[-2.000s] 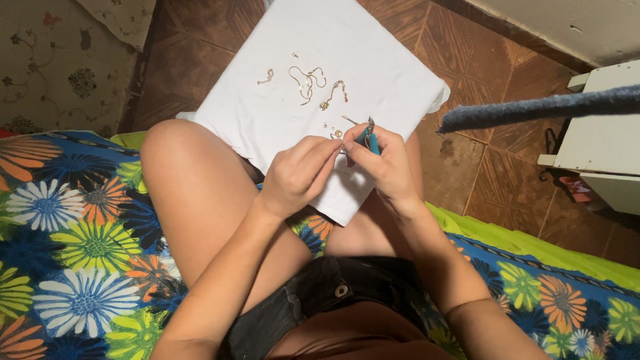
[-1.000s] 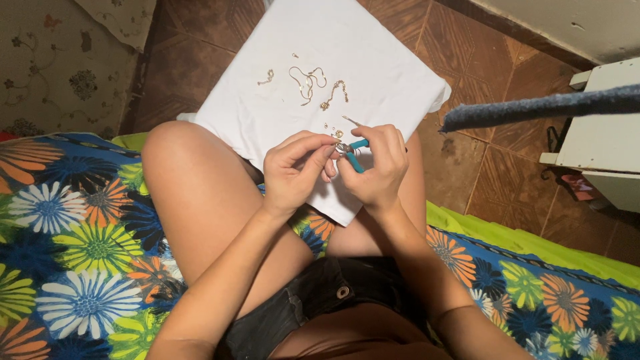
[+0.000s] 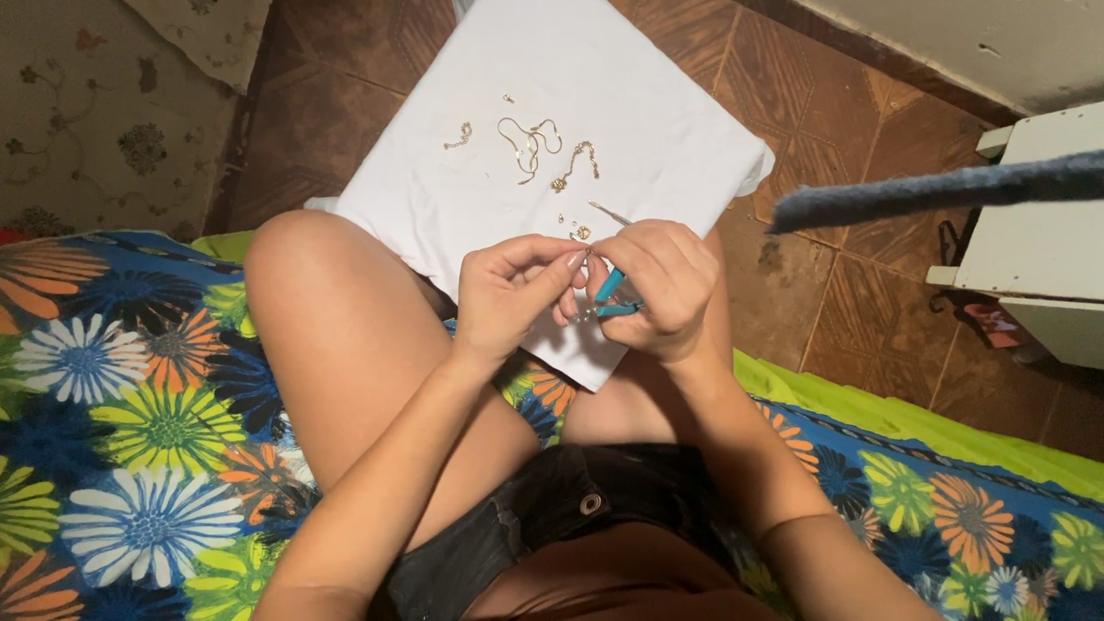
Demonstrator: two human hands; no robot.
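My left hand (image 3: 515, 293) pinches a small jewelry piece between thumb and fingertips, too small to make out. My right hand (image 3: 660, 289) meets it there, its fingertips close to the piece, and holds teal-handled pliers (image 3: 614, 297) in the palm. A thin pointed metal tool, perhaps tweezers (image 3: 611, 213), sticks out above the right knuckles. Just beyond the fingers, small gold-colored findings (image 3: 583, 232) lie on the white cloth (image 3: 414, 172). Farther up are a thin gold-colored chain (image 3: 523, 147), a thicker chain with a cluster (image 3: 586, 159) and a short chain piece (image 3: 460, 136).
The cloth covers a flat surface in front of my knees. Floral fabric (image 3: 155, 509) lies under my legs, above a brown tiled floor (image 3: 776, 285). A dark fuzzy rod-like thing (image 3: 931, 191) reaches in from the right, before white furniture (image 3: 1044, 198).
The pliers have turned within my right hand, their handles now sitting in the palm. My right fingertips have come to the piece at my left fingertips. The chains lie as before.
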